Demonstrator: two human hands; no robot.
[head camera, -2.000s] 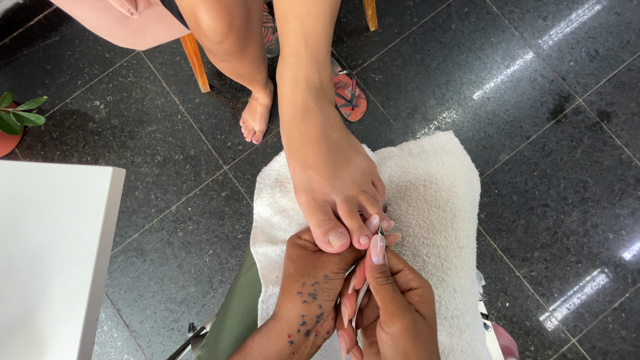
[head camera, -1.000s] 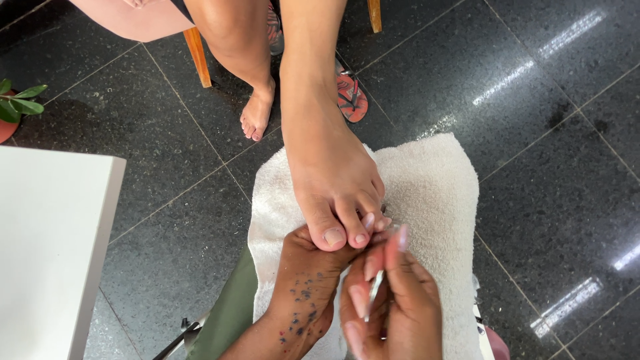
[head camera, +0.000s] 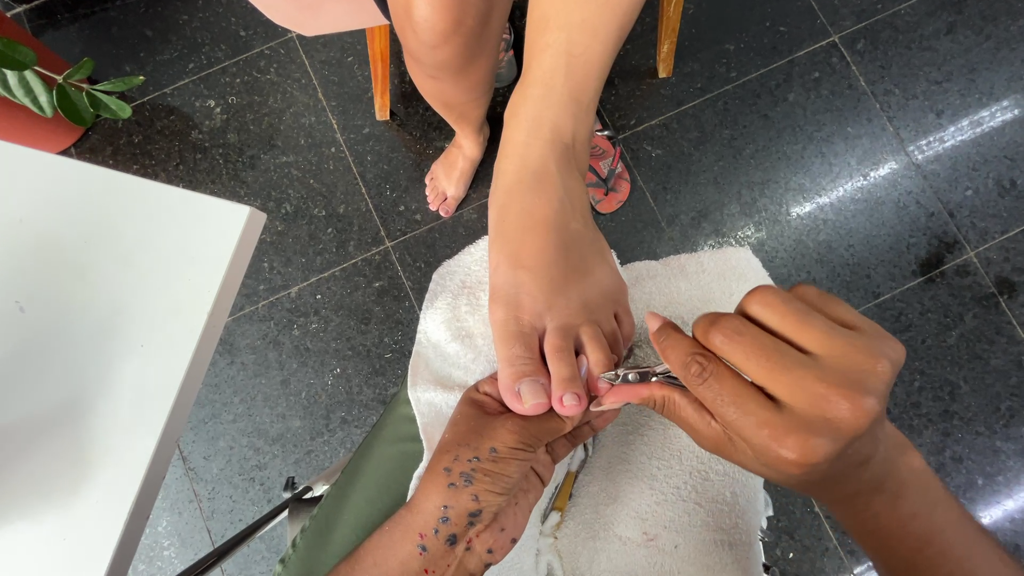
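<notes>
Another person's bare foot rests over a white terry towel. My left hand, dotted with dark and red specks on its back and wrist, holds the toes from beneath, its fingertips partly hidden. My right hand grips metal cuticle nippers, whose jaws are at the nail of the middle toe. A slim tool with a yellowish handle lies on the towel below the toes, partly covered by my left hand.
A white tabletop fills the left side, with a potted plant behind it. The person's other foot stands on dark floor tiles near a red flip-flop. Wooden chair legs show at the top.
My right hand has swung out to the right and now holds the nippers at the middle toe; a second ago it held a slim, pale tool below the toes. My left hand still supports the foot.
</notes>
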